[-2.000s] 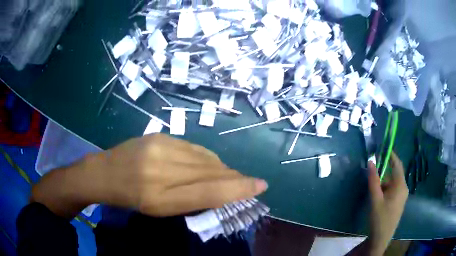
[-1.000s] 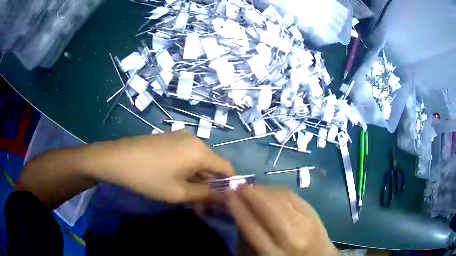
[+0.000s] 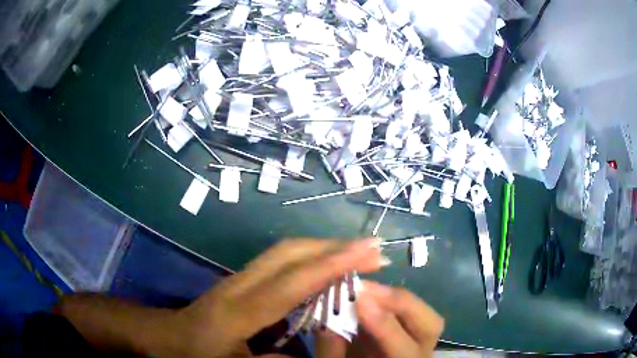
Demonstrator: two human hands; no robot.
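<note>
My left hand [image 3: 258, 294] and my right hand [image 3: 394, 321] are together at the table's front edge, around a bunch of tagged metal rods [image 3: 337, 308]. The rods' dark ends and white tags show between the hands; both hands touch the bunch, and the fingertips are partly hidden and blurred. A large pile of tagged rods [image 3: 300, 91] lies on the dark green table. One tagged rod [image 3: 418, 252] lies apart, just beyond my right hand. The green hand tool [image 3: 506, 231] lies beside the steel ruler [image 3: 484, 245], right of the hands.
Black-handled scissors [image 3: 548, 262] lie at the right. A purple-red pen-like tool [image 3: 495, 73] is near the top right. Clear boxes [image 3: 569, 168] with tagged pieces stand at the right. Stacked clear boxes [image 3: 49, 42] are at the top left. A translucent bin [image 3: 77, 224] is below the table edge.
My right hand has let go of the green tool, which now lies by the ruler, and has moved left to the bunch. My left hand has turned and moved lower with the rods.
</note>
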